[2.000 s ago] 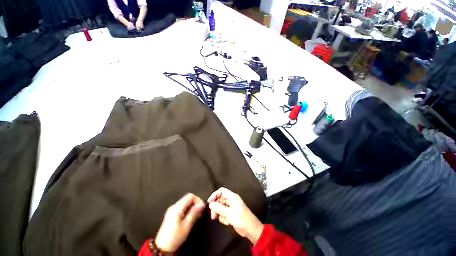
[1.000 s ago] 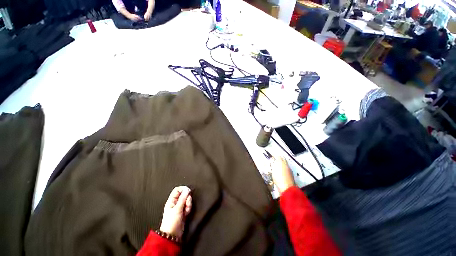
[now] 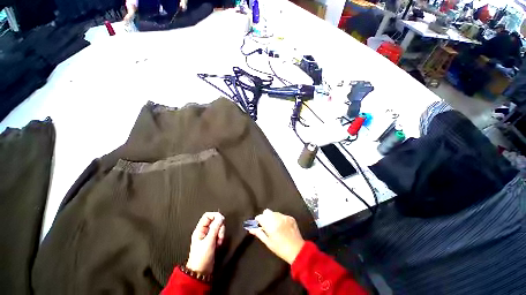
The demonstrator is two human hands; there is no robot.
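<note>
A brown ribbed garment [image 3: 173, 201] with a gathered waistband [image 3: 167, 162] lies in front of me, on top of another brown garment [image 3: 196, 128]. My left hand [image 3: 206, 239] is above the brown cloth, thumb and fingers pinched together; a tiny tip shows at the fingertips, too small to name. My right hand [image 3: 278, 231] is to its right and holds small dark thread snips [image 3: 251, 224], their blades pointing left toward my left hand. The hands are apart. No thread can be made out between them.
A brown thread cone [image 3: 307, 155] stands by a smartphone [image 3: 338, 161] and cables. Red [image 3: 356, 125] and green-topped [image 3: 391, 142] spools, black hangers [image 3: 247, 92] and a hair dryer [image 3: 291, 91] lie beyond. Dark garments [image 3: 444, 167] are heaped at right. Another person's hand [image 3: 130, 10] shows at the far end.
My right hand went to the table near the thread cone, then came back over the brown cloth with the snips. My left hand stays pinched in nearly the same place.
</note>
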